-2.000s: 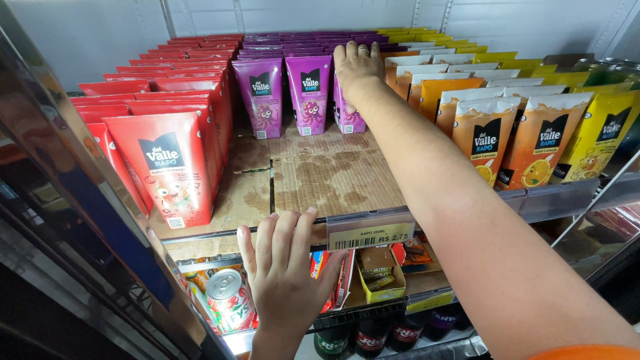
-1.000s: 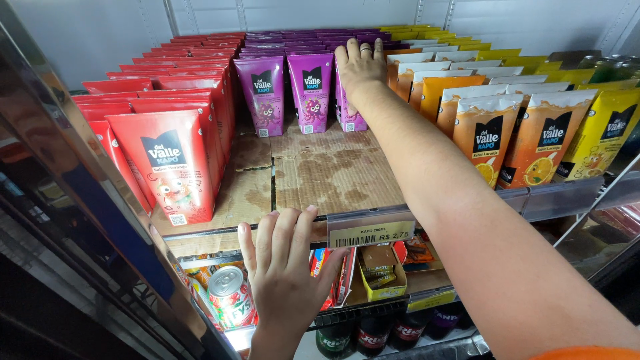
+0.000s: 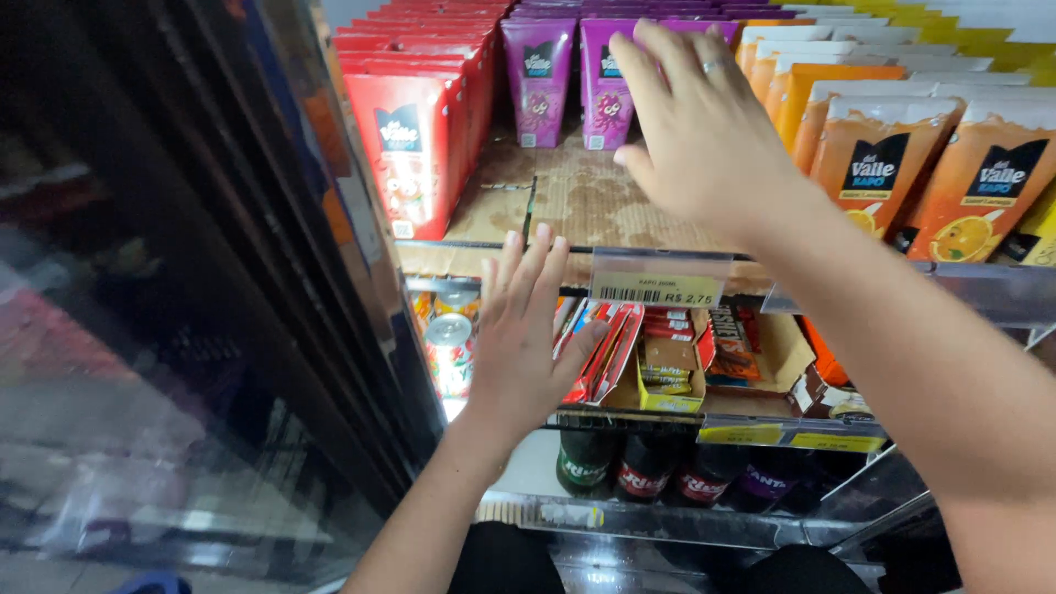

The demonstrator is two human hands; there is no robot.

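Purple Del Valle Kapo juice pouches (image 3: 540, 91) stand in rows on a shelf lined with damp-stained cardboard (image 3: 577, 194). My right hand (image 3: 701, 124) is raised in front of the purple rows, fingers apart, holding nothing; a ring is on one finger. It partly covers the pouches behind it. My left hand (image 3: 528, 338) is at the shelf's front edge, fingers spread and pointing up, with nothing in it; whether it touches the edge I cannot tell. Red pouches (image 3: 404, 157) stand to the left of the purple ones, orange pouches (image 3: 879, 165) to the right.
A dark-framed glass door (image 3: 272, 247) stands at the left. A price tag (image 3: 660, 285) hangs on the shelf edge. Below are cans (image 3: 450, 351), boxes of chocolate bars (image 3: 670, 371) and, lower down, soda bottles (image 3: 643, 470). Yellow pouches (image 3: 1041, 235) stand at the far right.
My right hand has come off the front right purple pouch, where it rested in both earlier frames, and is now nearer the shelf's front. The view has shifted left and down.
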